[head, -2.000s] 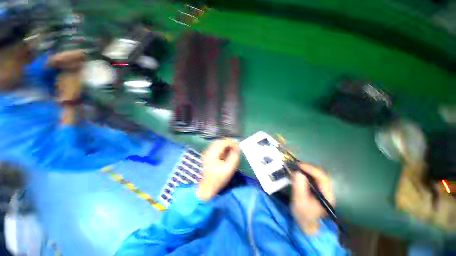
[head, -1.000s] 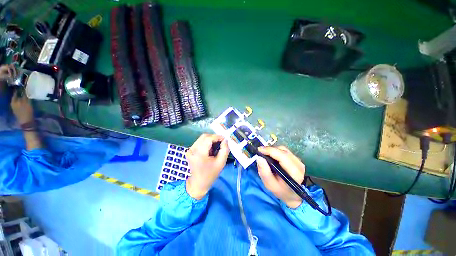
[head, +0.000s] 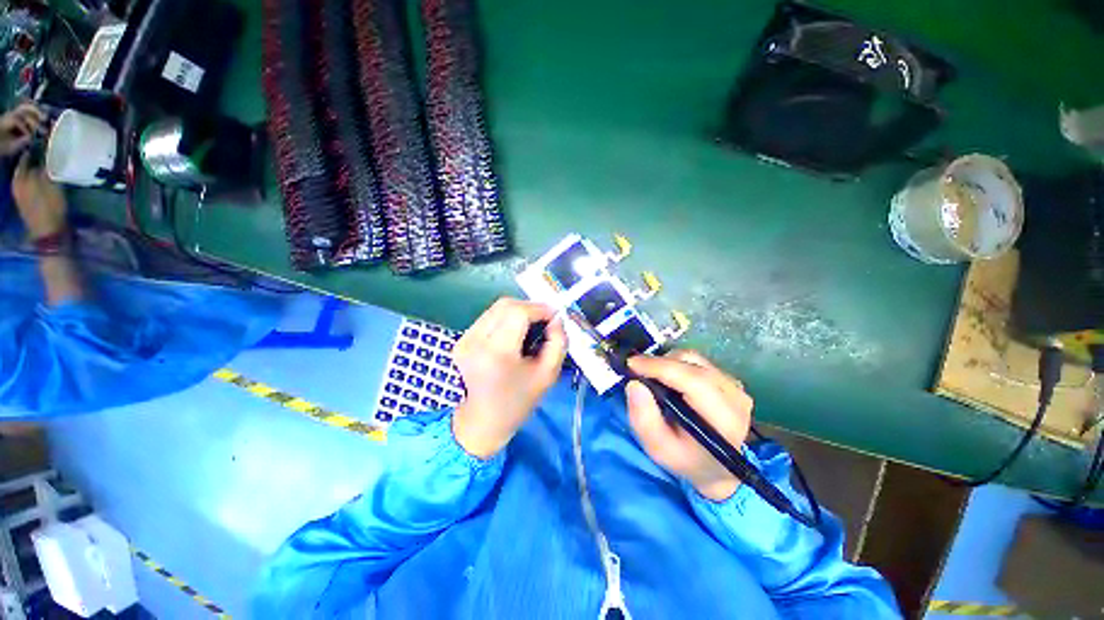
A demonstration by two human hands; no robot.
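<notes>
A white three-up panel (head: pixel 591 357) with dark rectangular windows and yellow hooked tabs on its far right edge lies at the bench's near edge. My right hand (head: pixel 693 418) grips a black soldering iron (head: pixel 714 445) like a pen; its thin tip is over the panel's lower left part. My left hand (head: pixel 506 367) is at the panel's left edge, fingers curled, with a small dark thing between thumb and fingers. I cannot tell what that is; solder wire is too fine to make out.
Four dark ribbed rows of bundled components (head: pixel 394 139) lie ahead left. A black fan (head: pixel 835 97) and translucent tub (head: pixel 956 208) stand ahead right, near a wooden board (head: pixel 1011 351) with a black station. A grid tray (head: pixel 420 373) is below the bench edge. Another person's arm (head: pixel 49 224) is far left.
The blurred view has steadied and shifted. The panel has turned since the first frame, its tabs now pointing far right. The iron's tip has moved from the tabbed side to over the panel's left part.
</notes>
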